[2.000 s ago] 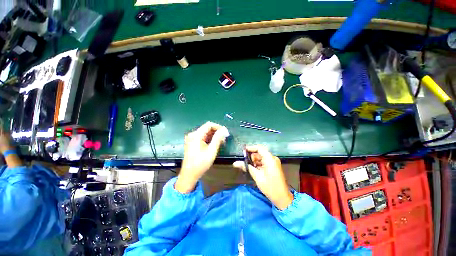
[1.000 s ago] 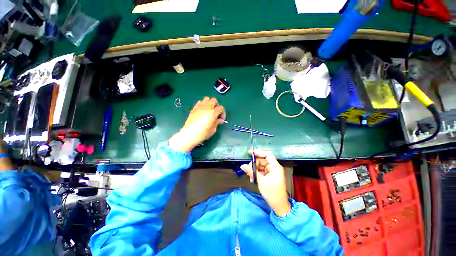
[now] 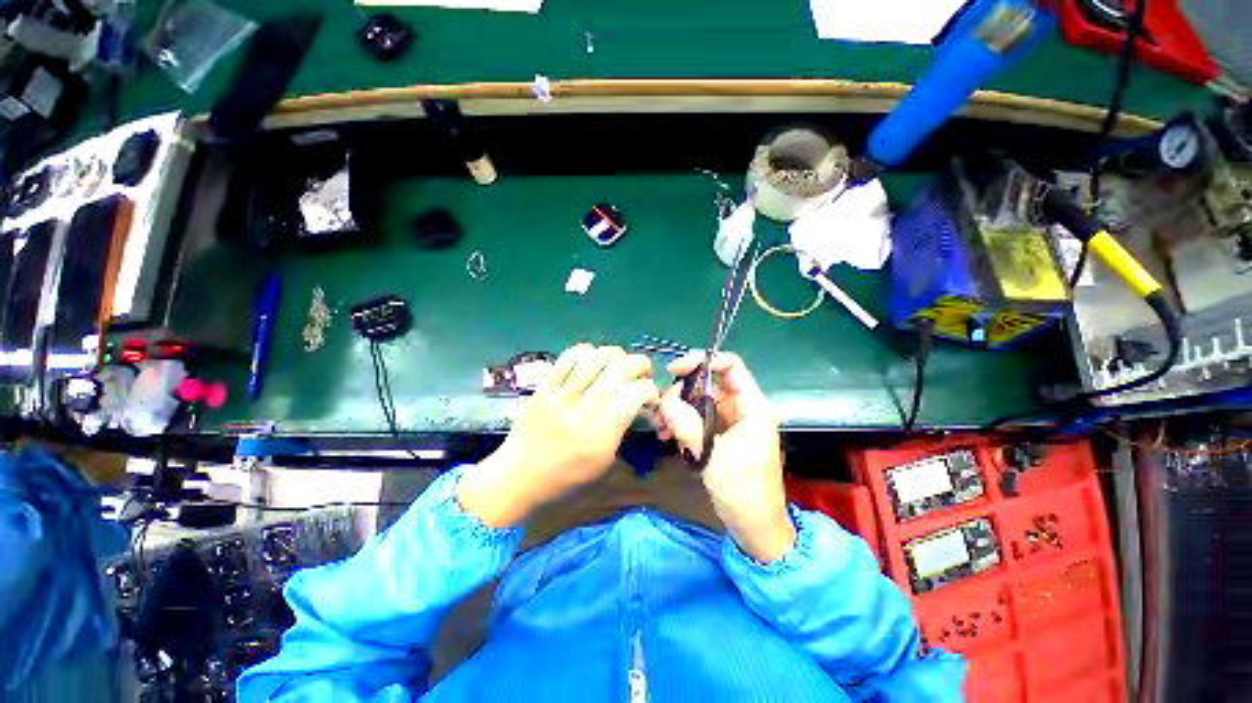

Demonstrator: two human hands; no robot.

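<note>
My right hand [image 3: 735, 426] holds a long silver two-pointed tool [image 3: 728, 309] with a dark handle, scissors or tweezers, points up and away. My left hand [image 3: 584, 419] is close beside it at the bench's front edge, fingertips pinched together; whether they hold something small is hidden. A small silvery and dark module [image 3: 515, 374] lies on the green mat, partly behind my left hand. A small white square [image 3: 580, 280] lies mid-bench. A dark case with white and red edge [image 3: 603, 224] lies beyond it.
Striped stick [image 3: 659, 345] just beyond my hands; corded black piece [image 3: 380, 319] and blue pen [image 3: 267, 316] left. Yellow ring [image 3: 787, 283], tape roll [image 3: 796, 172] and soldering iron [image 3: 1123, 261] right. Red parts tray [image 3: 1016, 563] at right knee. A person's blue sleeve [image 3: 52, 577] far left.
My left hand has come back from mid-bench to beside my right hand. The white square and the module now show on the mat. The tool's two points now show apart and lean right.
</note>
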